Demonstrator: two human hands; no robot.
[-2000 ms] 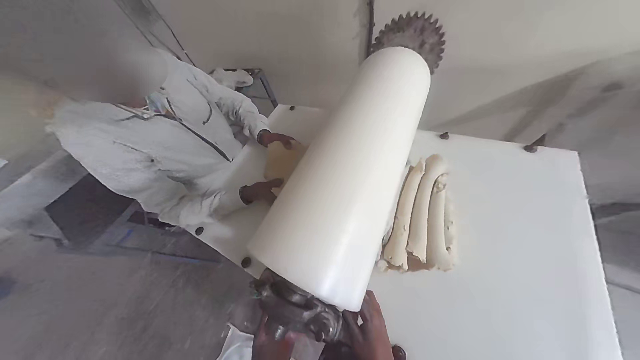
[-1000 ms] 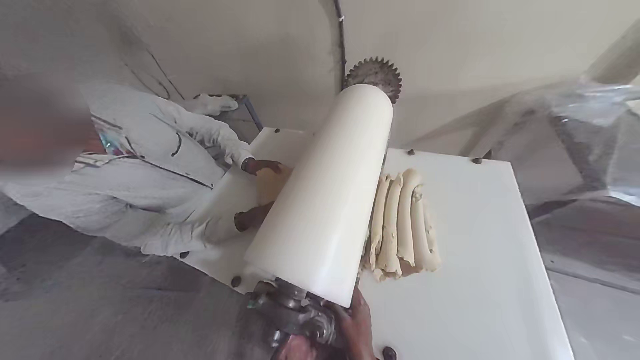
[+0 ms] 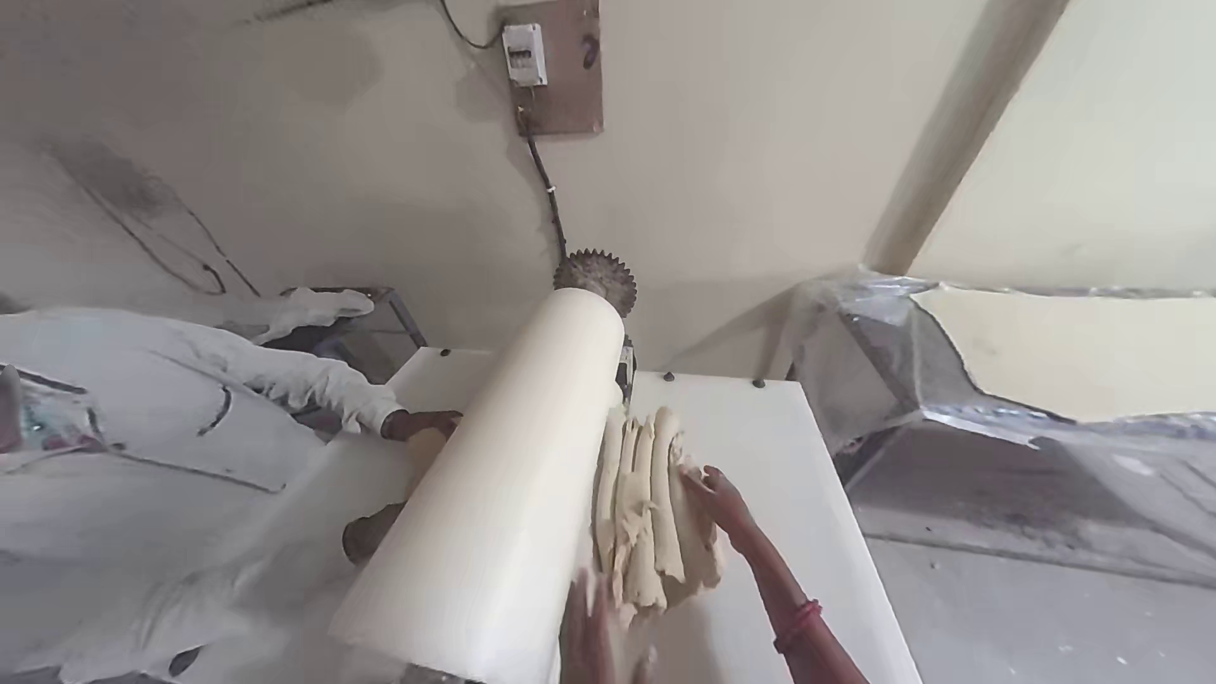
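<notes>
Folded dough point(image 3: 655, 513) lies in long ridges on the white table point(image 3: 779, 570), close along the right side of a large white roller point(image 3: 494, 484). My right hand point(image 3: 719, 499), with a red band on its wrist, touches the upper right edge of the dough with its fingers apart. Beside the roller's near end, my left hand point(image 3: 589, 627) is at the lower left edge of the dough; it is blurred, and its grip cannot be made out. Across the roller, a co-worker's hands point(image 3: 423, 425) are at a piece of dough point(image 3: 425, 451) partly hidden by the roller.
A toothed metal gear point(image 3: 597, 277) sits at the roller's far end. The co-worker in white clothing point(image 3: 190, 399) stands at the left. At the right is a plastic-covered surface bearing a pale sheet point(image 3: 1083, 351). A switch box point(image 3: 524, 55) is on the wall.
My hands have moved from the metal fitting at the roller's near end to the dough. The dough's ridges are more bunched and uneven. The view has shifted, showing more wall.
</notes>
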